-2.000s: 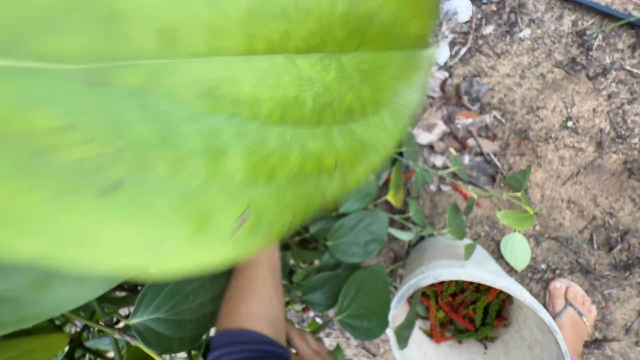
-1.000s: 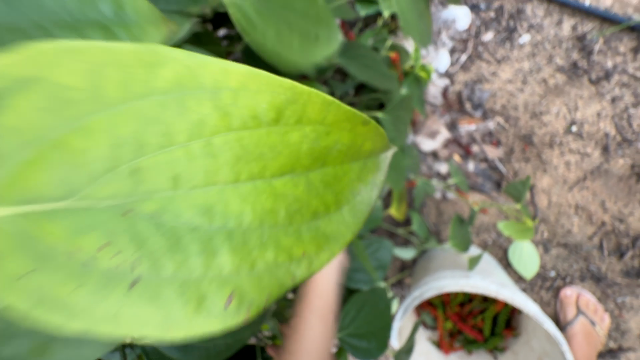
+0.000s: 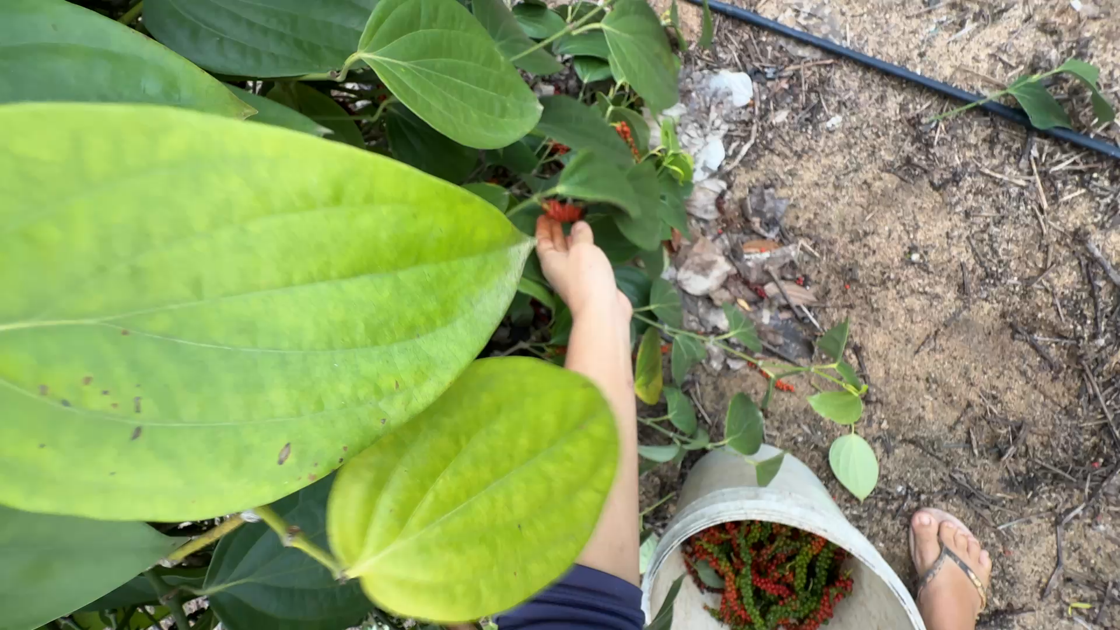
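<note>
My left hand (image 3: 577, 262) reaches up into the pepper vine, its fingertips and thumb at a cluster of red peppercorns (image 3: 562, 211). Whether they grip it cannot be told. A dark blue sleeve (image 3: 573, 599) covers the upper part of that arm. My right hand is not in view. At the lower right, a whitish plastic bucket (image 3: 761, 490) lies tilted with its mouth toward me. It holds many red and green peppercorn spikes (image 3: 770, 573). More red peppercorns (image 3: 626, 138) hang among the leaves above my hand.
Large light-green leaves (image 3: 245, 306) hang close to the camera and hide much of the left side. A trailing vine shoot (image 3: 731, 346) crosses the sandy soil above the bucket. A black hose (image 3: 875, 63) runs across the upper right. A sandaled foot (image 3: 949, 569) stands beside the bucket.
My left hand, low among the leaves two seconds ago and hidden behind a big leaf one second ago, now shows farther up at the red cluster. The big leaf covers less of the view.
</note>
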